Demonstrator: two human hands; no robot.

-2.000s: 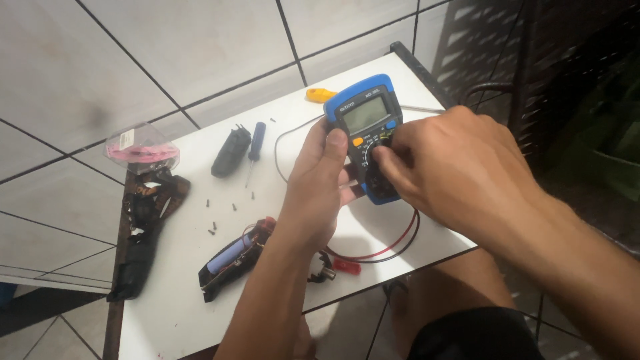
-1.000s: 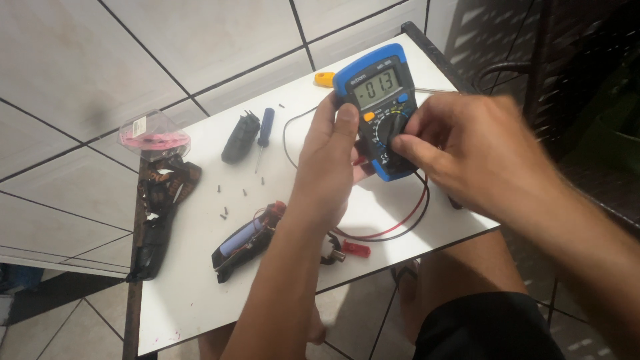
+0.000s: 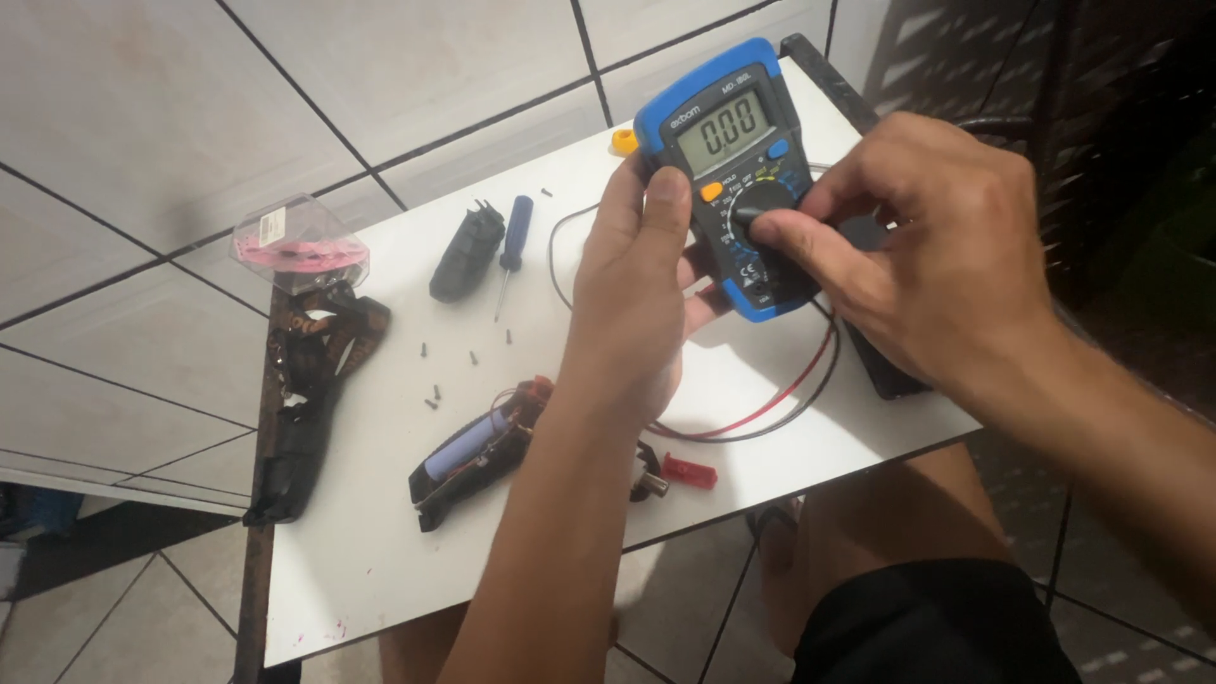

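A blue and black digital multimeter (image 3: 727, 176) is held above the white table by my left hand (image 3: 632, 285), thumb on its left edge and fingers behind it. Its display reads 0.00. My right hand (image 3: 940, 247) has its thumb and a finger at the rotary dial (image 3: 758, 211). Red and black test leads (image 3: 793, 389) curve below the meter. An opened handheld device with a purple cylindrical cell (image 3: 467, 445) lies partly behind my left forearm. Close to its far end are a metal-tipped part (image 3: 654, 483) and a red plastic piece (image 3: 691, 471).
On the white table (image 3: 351, 570) lie a blue-handled screwdriver (image 3: 514, 233), a black plastic casing (image 3: 467, 252) and several small screws (image 3: 473, 358). A clear box with pink contents (image 3: 300, 245) and a black strapped item (image 3: 309, 408) sit at the left edge. A dark flat object (image 3: 883, 361) lies under my right hand.
The multimeter's display was blank two seconds ago, showed a reading near -01.3 one second ago, and now shows 0.00. The dial's pointer has turned toward the left.
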